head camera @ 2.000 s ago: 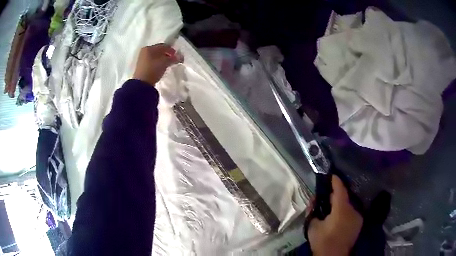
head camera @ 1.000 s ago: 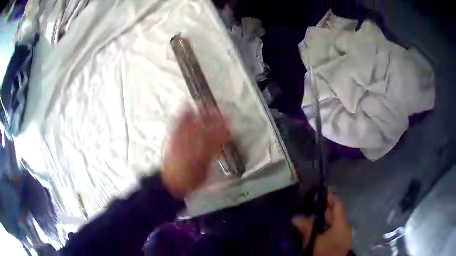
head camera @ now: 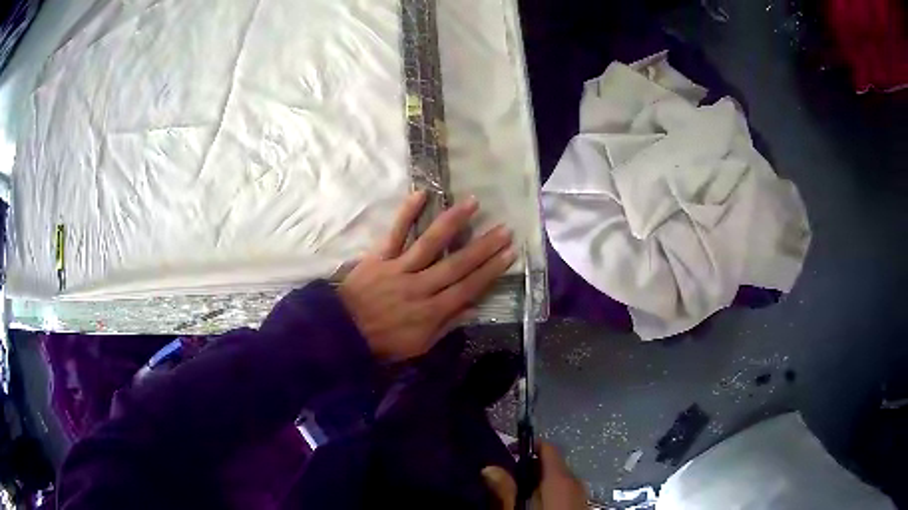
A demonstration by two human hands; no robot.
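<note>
Off-white layered cloth (head camera: 199,149) covers the table, wrinkled at the left. My left hand (head camera: 428,279) lies flat with fingers spread on the cloth near its front right corner, fingertips at the lower end of the dark taped fabric weight (head camera: 426,120). My right hand (head camera: 548,483), cut off by the bottom edge, grips the black handles of the shears (head camera: 530,369). The blades point away from me, upright in the picture, with their tips at the cloth's right corner. Whether cloth lies between the blades is unclear.
Yellow thread snips (head camera: 61,257) lie on the cloth at the left. The speckled table edge (head camera: 179,313) runs along the front. A crumpled off-white cloth heap (head camera: 687,199) lies beyond the table's right edge, over purple material. Pale cloth (head camera: 777,473) shows at bottom right; something red (head camera: 874,45) at top right.
My left hand has moved from over the weight to flat on the front right corner. The shears have moved left from beside the heap to the cloth's corner. The view has shifted.
</note>
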